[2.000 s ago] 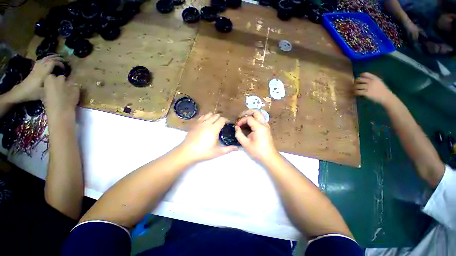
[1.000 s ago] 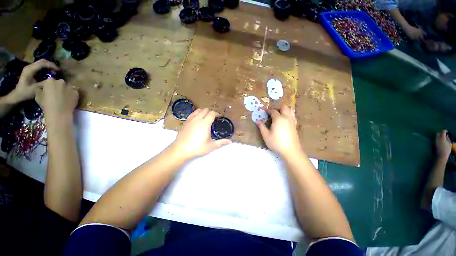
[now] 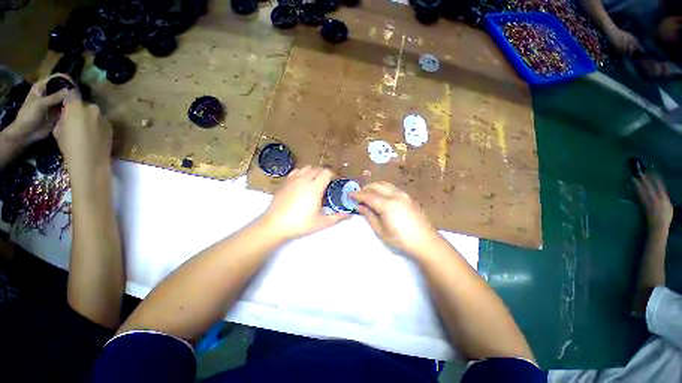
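Observation:
My left hand (image 3: 303, 200) grips a black housing (image 3: 336, 196) from its left side, at the near edge of the work board. My right hand (image 3: 389, 212) holds a white disc (image 3: 349, 197) by its right side, over the right part of that housing. Whether the disc is seated cannot be told. Another black housing (image 3: 276, 160) lies on the board up and to the left. Loose white discs (image 3: 381, 152) lie beyond my right hand, and one more disc (image 3: 428, 63) lies farther back.
The brown work board (image 3: 478, 187) lies over a white sheet (image 3: 299, 277). Piled black housings (image 3: 142, 30) are at the back left. A blue tray (image 3: 532, 78) of small wire parts is at the back right. Neighbours' hands (image 3: 78, 123) are at left and another hand (image 3: 655, 200) at right.
My right hand has picked up the nearest white disc and moved it left onto the housing. My left hand and its housing have shifted slightly right.

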